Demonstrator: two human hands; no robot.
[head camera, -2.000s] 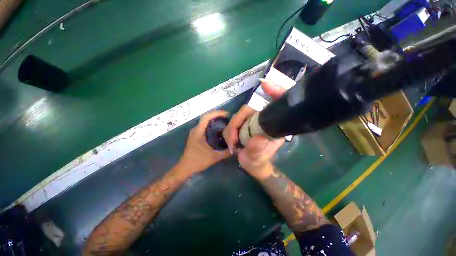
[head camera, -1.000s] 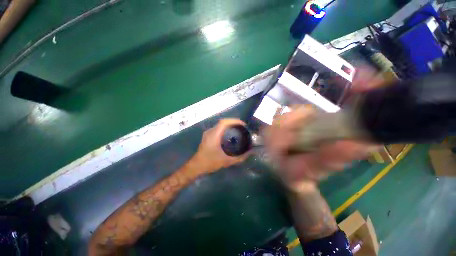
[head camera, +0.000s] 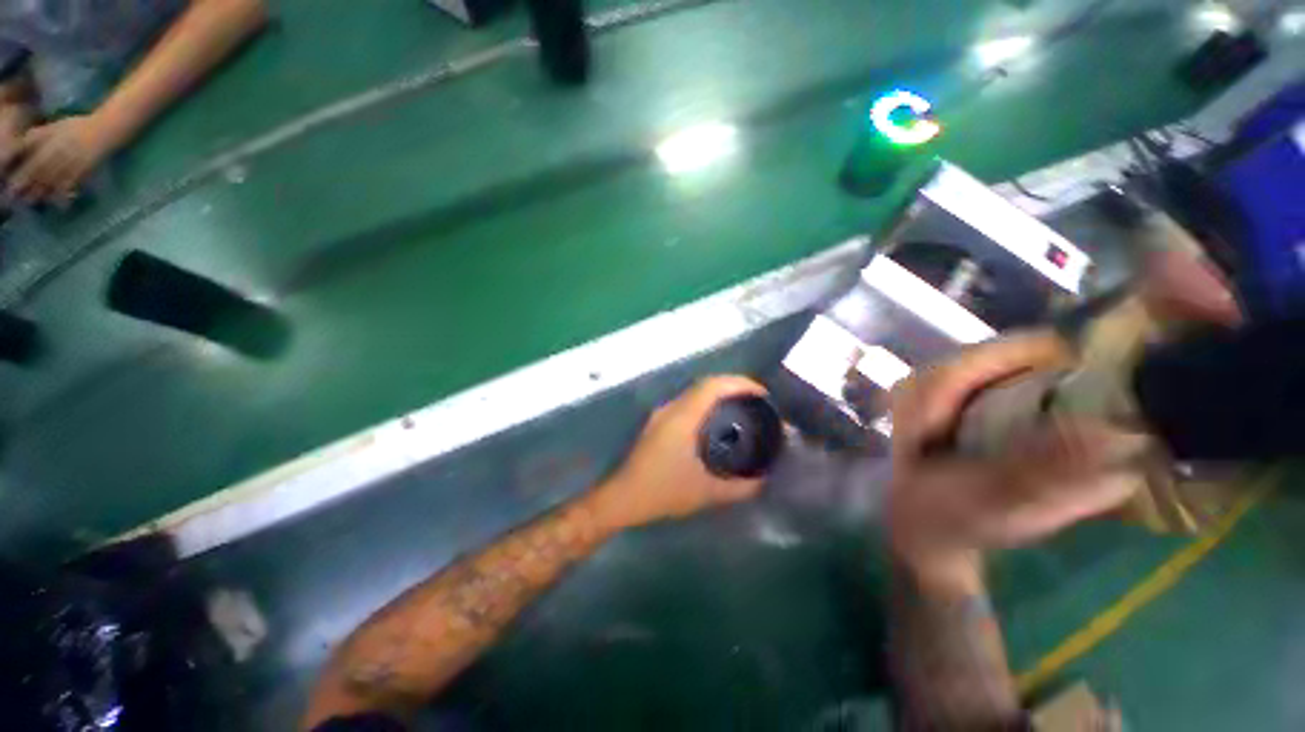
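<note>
My left hand (head camera: 680, 458) holds a black cylindrical unit (head camera: 741, 436) above the bench, its round end with a central hole facing up. My right hand (head camera: 1002, 443), blurred, is wrapped around the beige grip of the electric screwdriver (head camera: 1231, 393), to the right of the unit. The driver's tip is blurred, and I cannot tell whether it touches anything. The white-and-black screw feeder (head camera: 980, 272) with a small red switch stands just beyond my right hand.
The green conveyor (head camera: 472, 265) runs beyond a white rail (head camera: 501, 408). On it lie a dark cylinder (head camera: 179, 298) and a unit with a lit ring (head camera: 905, 122). Another person's hand (head camera: 57, 157) is at upper left. A blue bin (head camera: 1274, 200) is at right. Black trays (head camera: 86, 629) are at lower left.
My right hand and the driver have moved right, away from the unit in my left hand. The view has shifted, and another person's arm now shows at upper left.
</note>
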